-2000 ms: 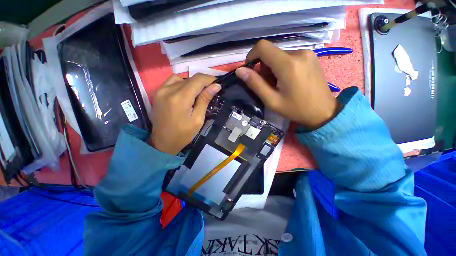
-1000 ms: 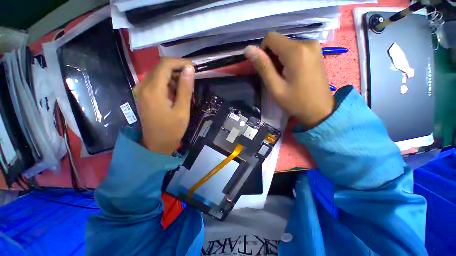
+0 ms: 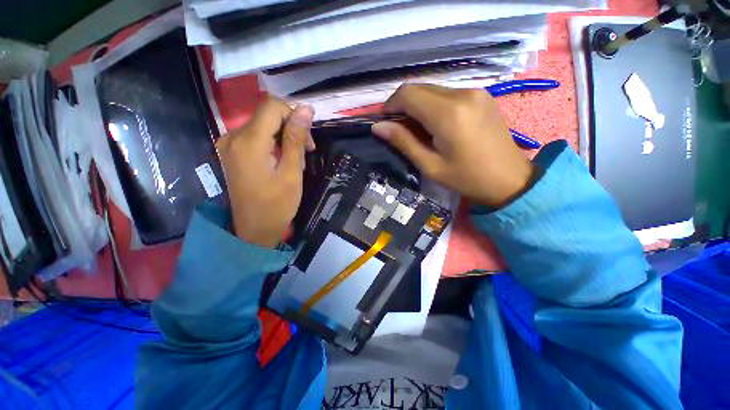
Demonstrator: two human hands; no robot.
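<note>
The opened tablet (image 3: 320, 280) lies aslant near my lap, its pale battery, silver patches and orange-yellow flex cable (image 3: 344, 275) showing. A dark panel and a white sheet lie under it. Above its top end, a thin black strip (image 3: 344, 122) runs between my hands, close to the upper edge of the dark panel. My left hand (image 3: 268, 168) pinches the strip's left end between thumb and fingers. My right hand (image 3: 460, 144) pinches its right part. The fingers hide both ends of the strip.
Dark slabs layered with white sheets (image 3: 376, 48) stand at the back. Blue-handled cutters (image 3: 524, 85) lie right of my right hand. A glossy wrapped tablet (image 3: 156, 136) lies left, a grey back cover (image 3: 648, 144) right. More layered covers (image 3: 48, 176) stand far left. Blue crates (image 3: 688, 320) flank the bench.
The strip was raised and level with the back stack a second ago; now it is lower, at the dark panel's upper edge. My right hand has moved down and slightly left. The opened tablet has not visibly moved.
</note>
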